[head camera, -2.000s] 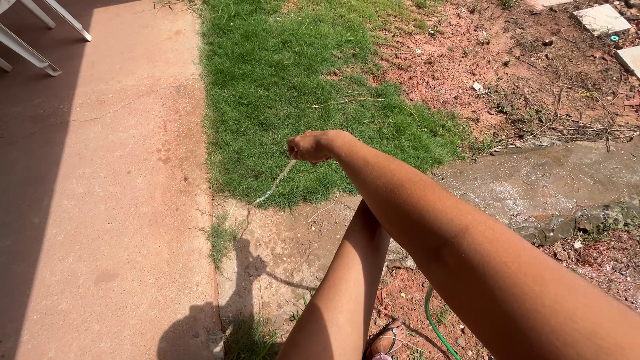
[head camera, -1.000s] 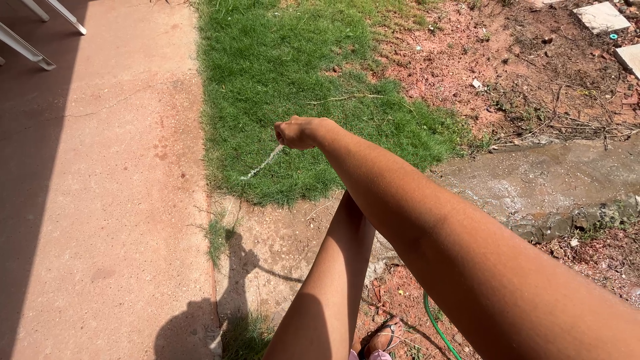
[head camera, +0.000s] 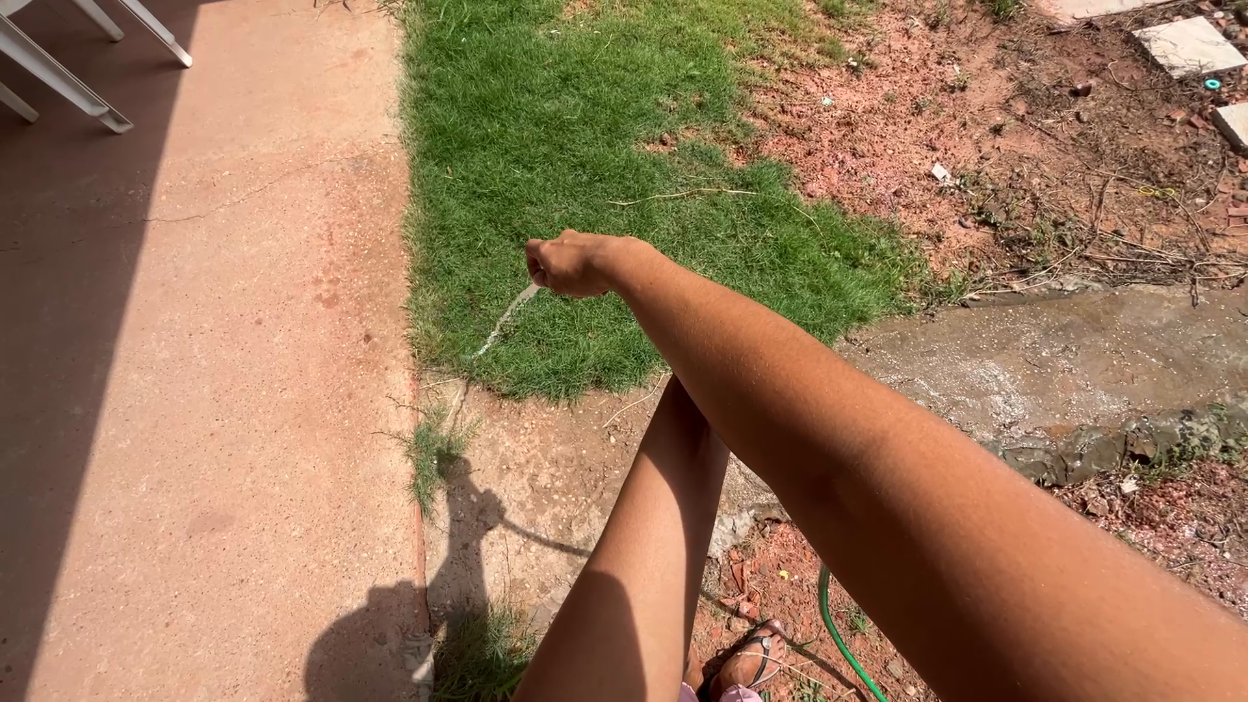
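Note:
My right hand (head camera: 573, 263) is closed in a fist over the lawn (head camera: 565, 166), at the end of my outstretched right arm. A thin stream of water (head camera: 507, 320) comes out below the fingers and falls at the grass edge. The fist covers the hose end that it holds. Lower right, a length of green garden hose (head camera: 837, 624) shows beside my right arm, which hides the rest. My left forearm (head camera: 634, 546) reaches up from the bottom and passes under the right one; my left hand is hidden there.
A pinkish concrete slab (head camera: 263, 370) runs along the left, with white plastic chair legs (head camera: 73, 78) at its top. A wet concrete strip (head camera: 1053, 361) crosses to the right. Reddish soil, dry twigs (head camera: 1102, 258) and pale tiles (head camera: 1188, 47) lie beyond. My sandalled foot (head camera: 756, 653) is below.
My right hand has moved slightly left over the grass since the earliest frame. The water stream now lands nearer the lawn's edge than one second ago.

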